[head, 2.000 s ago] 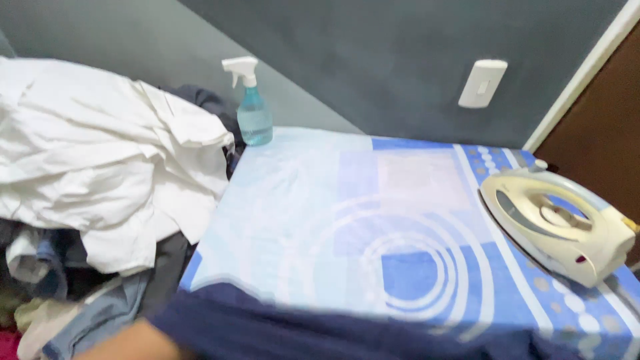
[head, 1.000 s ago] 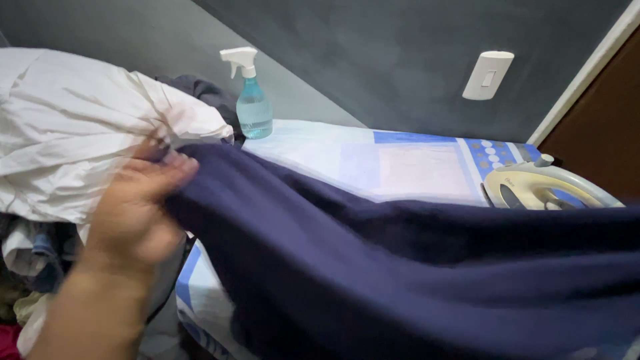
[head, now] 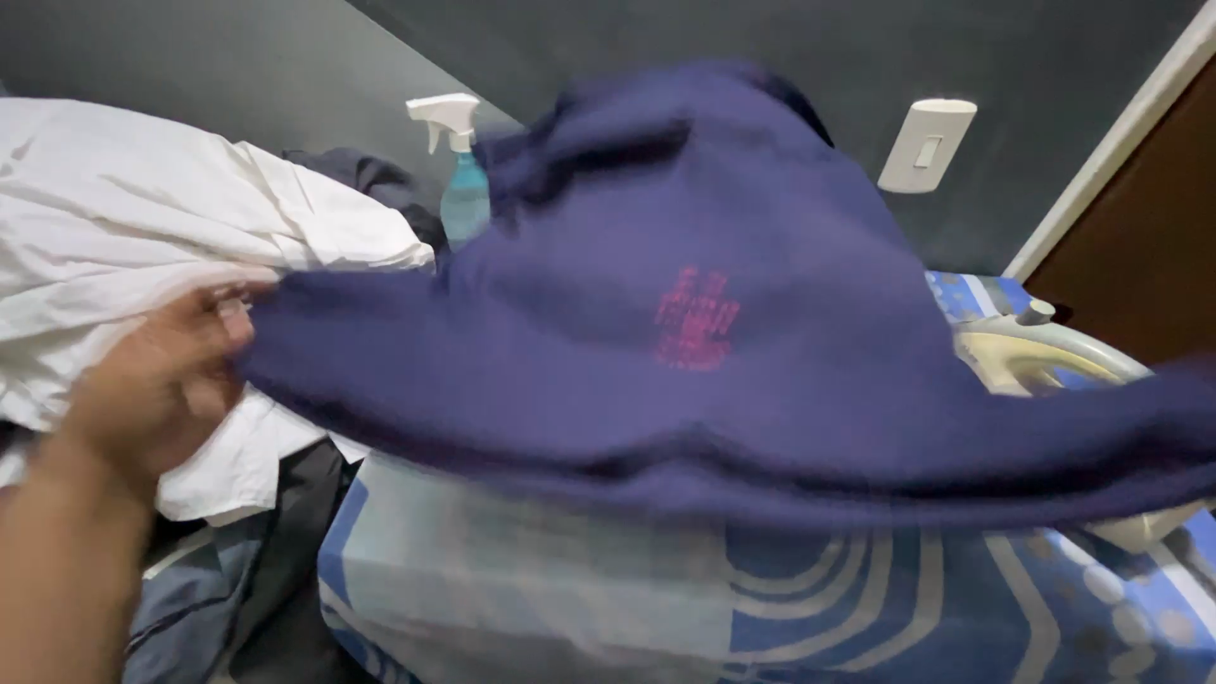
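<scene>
My left hand [head: 166, 380] pinches one edge of a navy blue cloth garment [head: 589, 380] between thumb and fingers. The garment is spread out and blurred above a padded surface with a blue and white patterned cover [head: 532, 570]. A pinkish-red print shows near its middle. Its other end runs out of view at the right, and my right hand is not seen. Behind the garment, at the right, a cream clothes iron [head: 1021, 356] is partly hidden.
A white cloth [head: 180, 209] lies heaped on dark clothes [head: 294, 560] at the left. A spray bottle [head: 465, 195] with bluish liquid stands at the back, partly covered by the garment. A light switch [head: 928, 147] is on the grey wall; a brown door [head: 1140, 218] is at the right.
The navy garment has come up from the lower edge and now billows above the patterned cover, showing its print. My left hand, gripping it one second ago, still grips it.
</scene>
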